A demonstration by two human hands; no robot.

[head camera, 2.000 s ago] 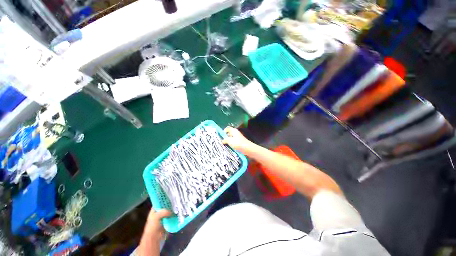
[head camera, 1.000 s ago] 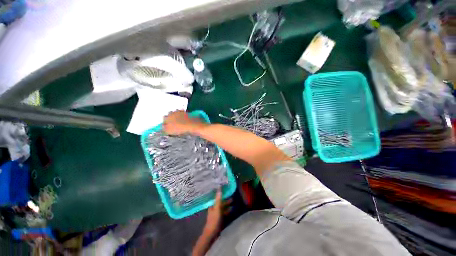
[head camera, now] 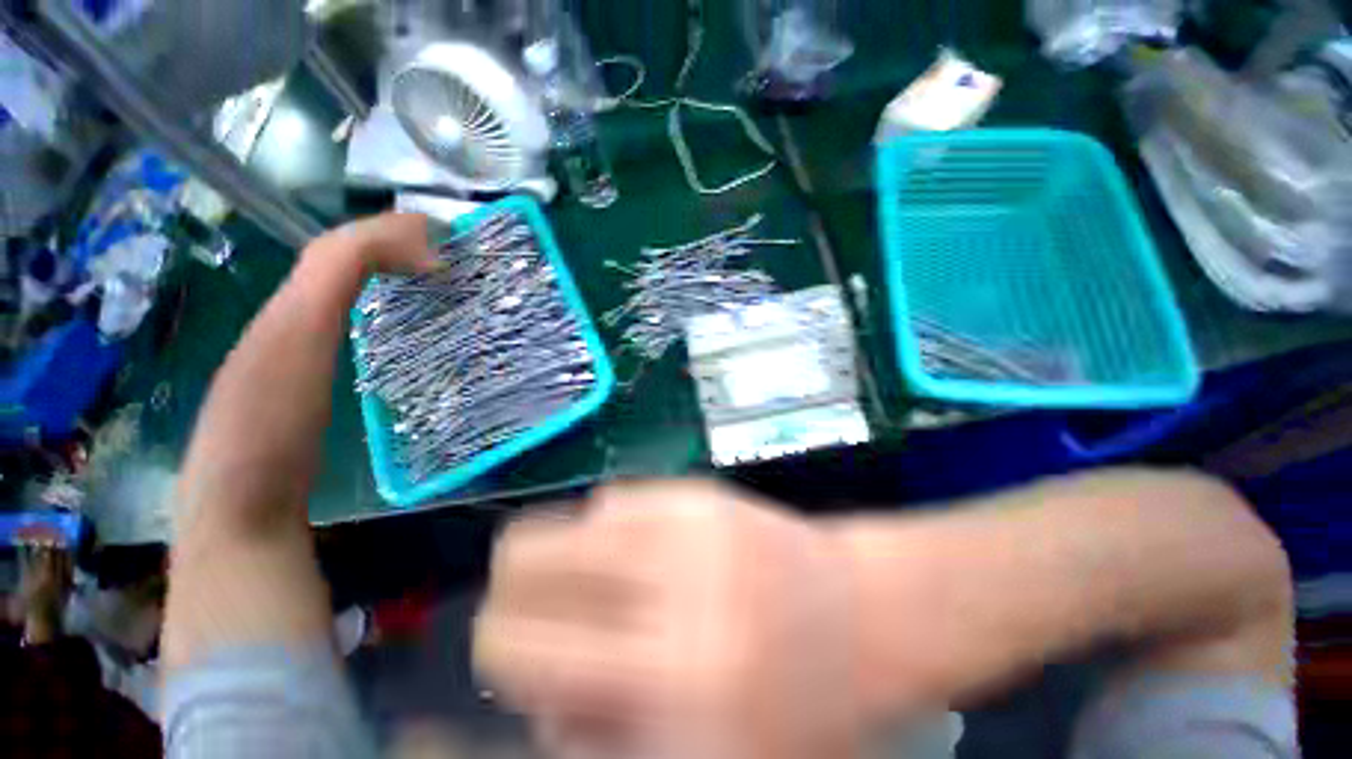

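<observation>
A turquoise basket full of silvery-grey cables sits on the bench at left. My left hand is curled over its far-left rim, with fingertips over the cables. My right hand is large and blurred near the camera, in front of the bench edge, with fingers curled. Whether it holds anything is unclear. A pale cable tester sits right of the full basket at the bench edge. A loose cable pile lies behind it. A second turquoise basket at right holds a few cables.
A white fan and clear bottle stand behind the full basket. A white lead loops behind the cable pile. A small white box or paper and bagged cable coils are at far right. A metal bar crosses upper left.
The full basket now sits left of the tester. My right hand has left its far rim and come back near my body. My left hand has moved from its near side to the far-left rim.
</observation>
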